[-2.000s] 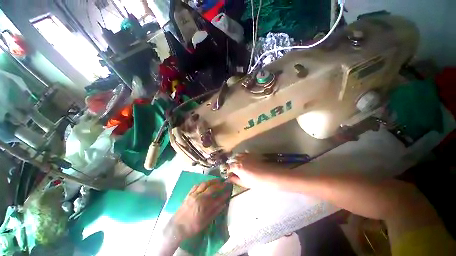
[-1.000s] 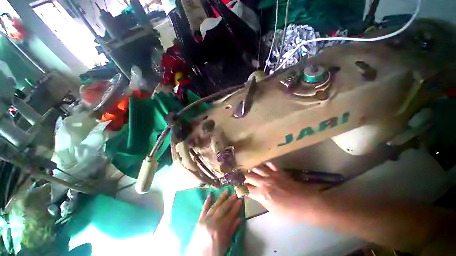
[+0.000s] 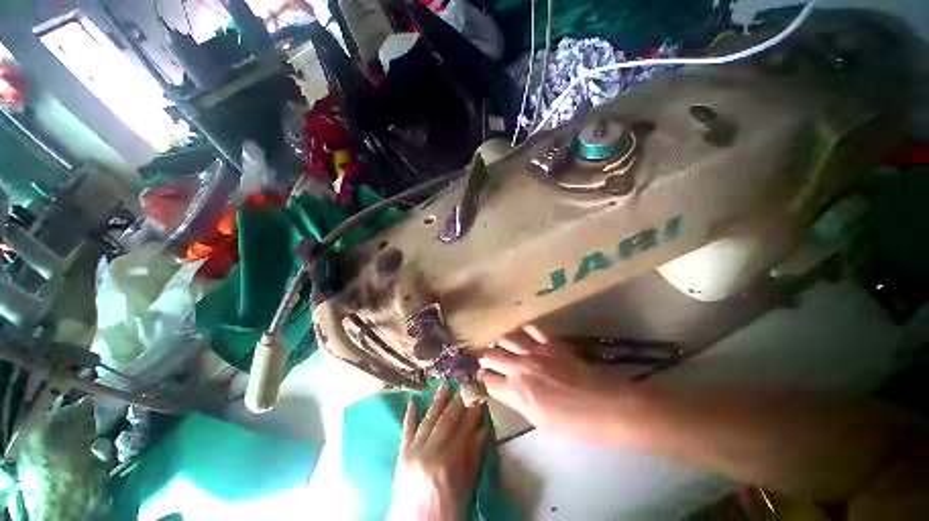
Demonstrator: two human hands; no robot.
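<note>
A green fabric panel (image 3: 369, 438) lies on the white table, its far edge at the needle area of the beige sewing machine (image 3: 601, 219). My left hand (image 3: 443, 448) lies flat on the panel, fingers apart and pointing to the presser foot area (image 3: 471, 390). My right hand (image 3: 535, 379) is just right of the foot, fingers at the machine's needle end. Whether its fingertips hold cloth is hidden. The needle itself cannot be made out.
Another green panel (image 3: 219, 463) lies at the left in bright light. A pale handle (image 3: 266, 374) hangs left of the machine head. A slim dark tool (image 3: 637, 351) lies under the arm. Crumpled green cloth (image 3: 260, 270) and white plastic bags (image 3: 143, 305) are at the left rear.
Since two seconds ago the view has moved closer to the machine. My left hand has gone from lying across the panel to pointing at the foot. My right hand stays beside the foot.
</note>
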